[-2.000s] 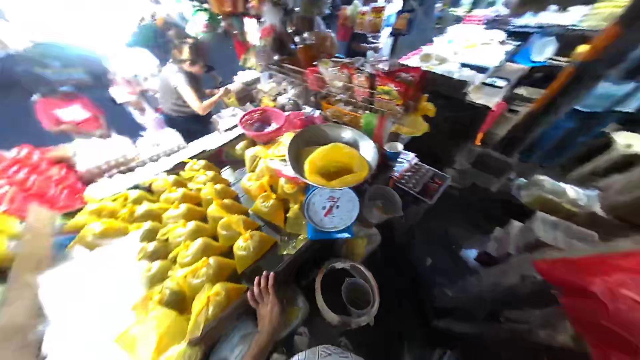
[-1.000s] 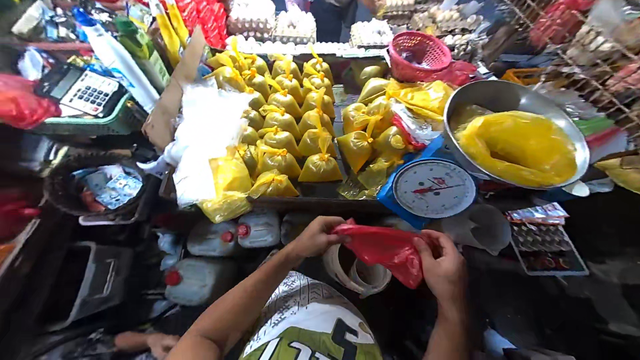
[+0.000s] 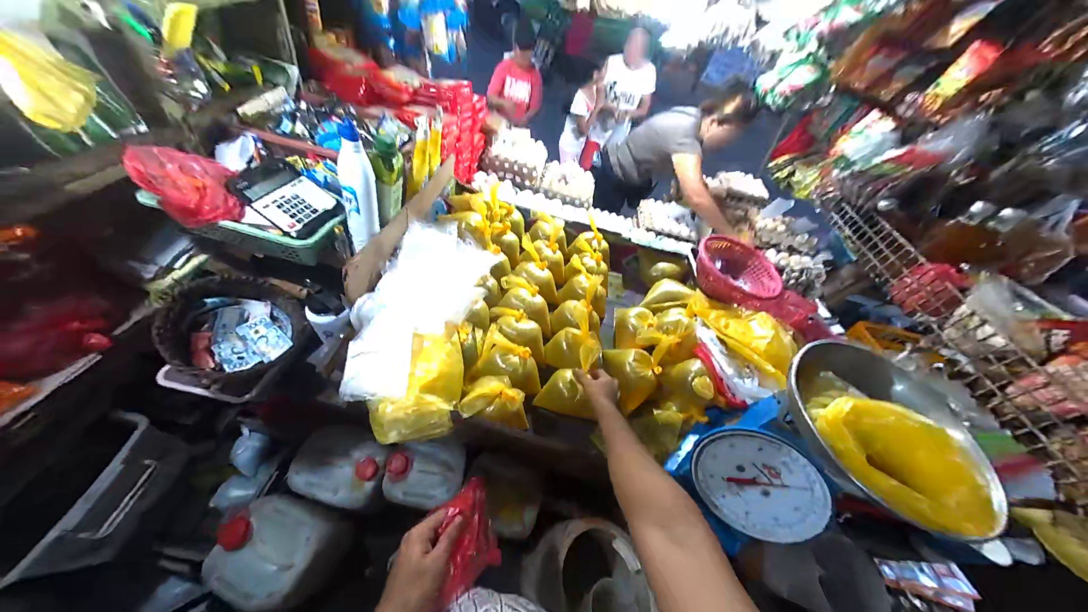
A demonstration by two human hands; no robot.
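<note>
At the bottom centre my left hand (image 3: pixel 422 552) holds a crumpled red plastic bag (image 3: pixel 469 540). My right hand (image 3: pixel 600 389) reaches over the counter, its fingers on the knotted top of a yellow plastic bag (image 3: pixel 565 393) in the front row. Rows of similar tied yellow bags (image 3: pixel 518 327) stand around it. Right of that arm sit a blue dial scale (image 3: pixel 761 484) and a tilted metal pan (image 3: pixel 977 510) with an open yellow bag (image 3: pixel 905 459) in it. A stack of white plastic bags (image 3: pixel 408 310) lies left of the rows.
Plastic jugs (image 3: pixel 276 552) with red caps stand below the counter. A basket (image 3: pixel 178 340) of banknotes and a calculator (image 3: pixel 293 204) are at left. A pink basket (image 3: pixel 738 270) sits behind the yellow bags. Beyond the egg trays (image 3: pixel 569 183), a person (image 3: pixel 654 144) leans over.
The red bag, held between both hands a second ago, is now in my left hand alone. My right hand has moved forward onto a yellow bag. The view has shifted.
</note>
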